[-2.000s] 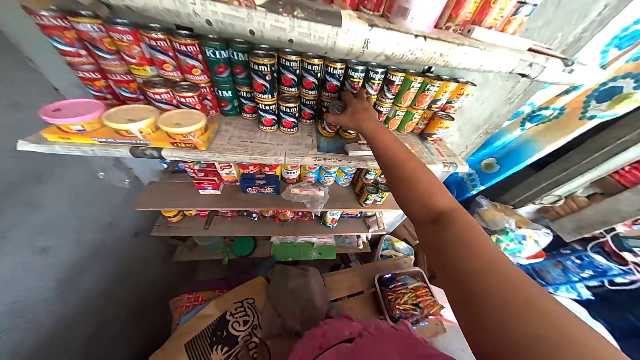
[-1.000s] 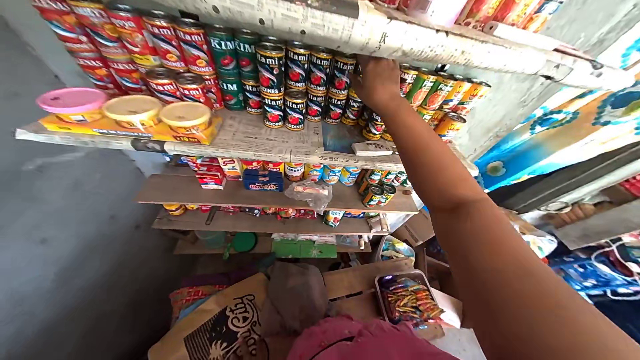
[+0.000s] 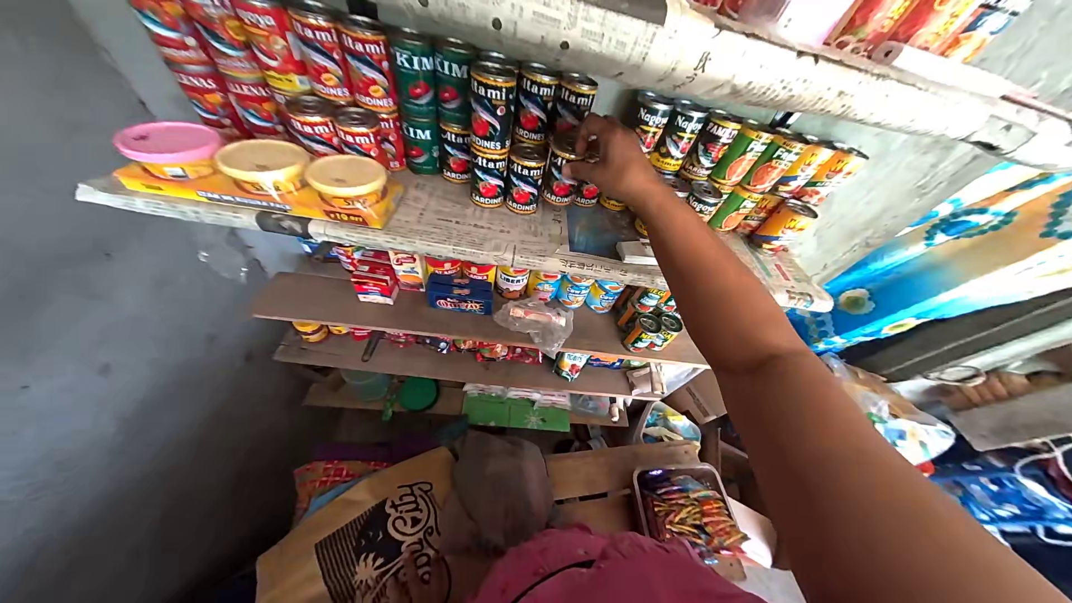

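Note:
My right hand (image 3: 615, 159) reaches to the upper shelf, its fingers curled around the upper part of a black sardine can (image 3: 559, 180) in the front of the stacks. Its palm side and part of the can are hidden. Stacked black sardine cans (image 3: 492, 105) stand just left of the hand, with green cans (image 3: 416, 75) and red cans (image 3: 366, 63) farther left. To its right are more dark cans (image 3: 651, 121) and green-and-orange cans (image 3: 741, 155). A dim shape over the printed paper bag (image 3: 377, 536) at the bottom may be my left hand (image 3: 406, 578); its hold is unclear.
Three lidded tubs (image 3: 262, 163) sit on a yellow box at the shelf's left. Lower shelves (image 3: 335, 299) hold boxes, cans and packets. A tray of sachets (image 3: 691, 511) lies below. Another shelf edge (image 3: 578, 33) overhangs the cans, and a blue patterned cloth (image 3: 946, 243) hangs at right.
My right hand went from low at the cans to higher up, and is now lower and left again. A gap shows between the black stacks and the cans right of them, where cans stood earlier.

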